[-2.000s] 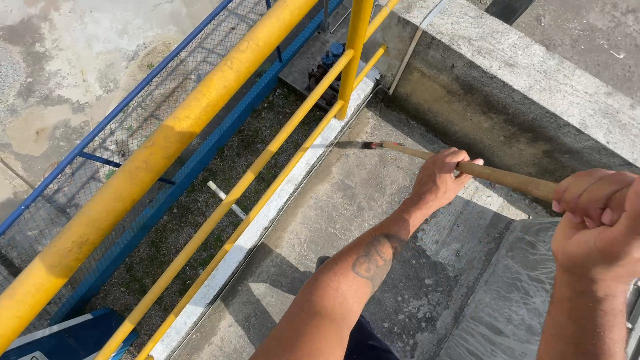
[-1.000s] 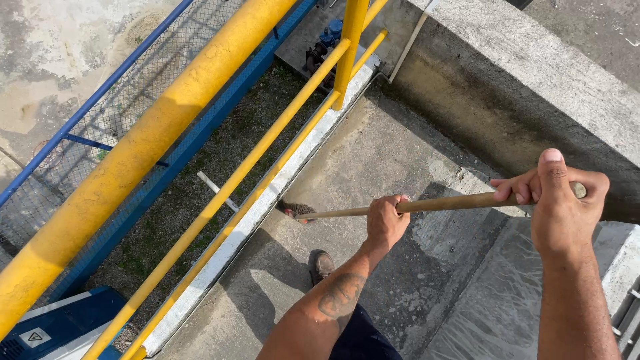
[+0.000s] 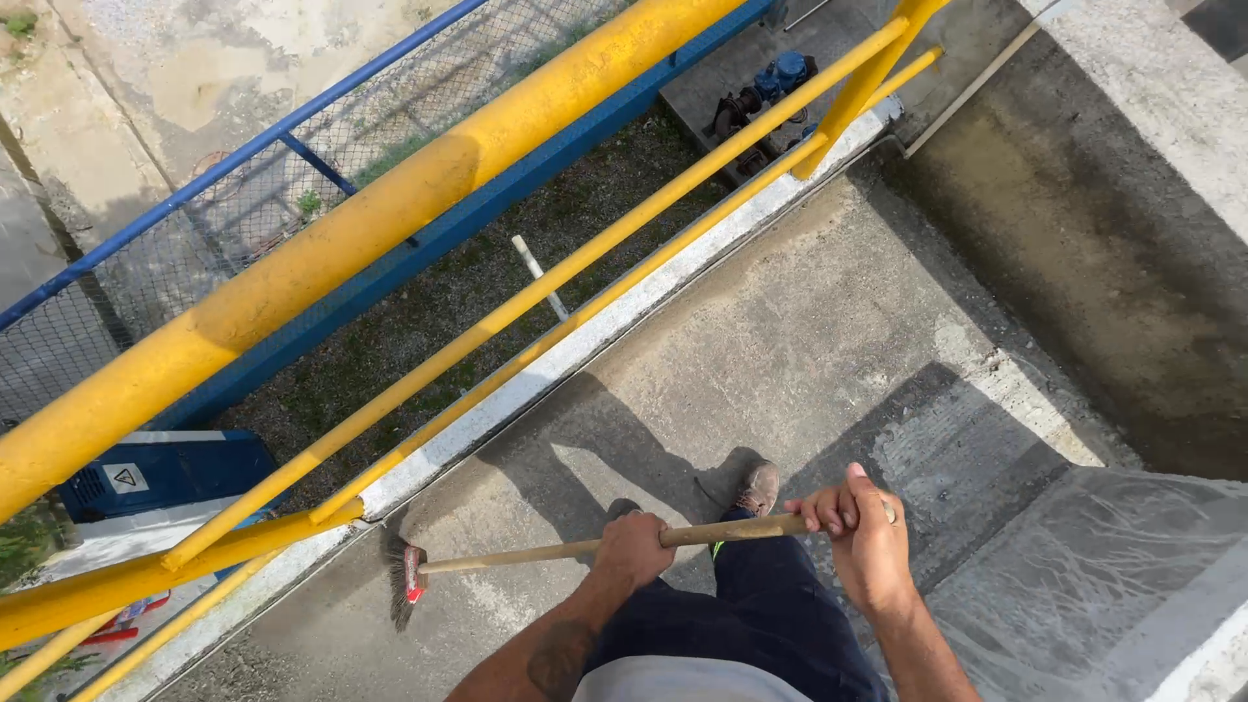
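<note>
A broom's wooden handle [image 3: 526, 557] runs across in front of my legs. My left hand [image 3: 634, 548] is closed around its middle. At its upper end, my right hand [image 3: 863, 526] holds the shaft, thumb raised and fingers wrapped over it. The broom head [image 3: 409, 583], red with dark bristles, lies at the lower left on the concrete floor [image 3: 770, 322], beside the white ledge under the railing.
A yellow metal railing [image 3: 390, 263] borders the floor on the left, with a drop beyond it. Below are a blue pump [image 3: 783, 74], a white pipe [image 3: 538, 275] and a blue cabinet [image 3: 175, 475]. A concrete wall [image 3: 1082, 195] stands at the right.
The broom head has moved along the ledge toward me and to the lower left, and both hands have moved with the handle. The view has shifted, showing more of my legs.
</note>
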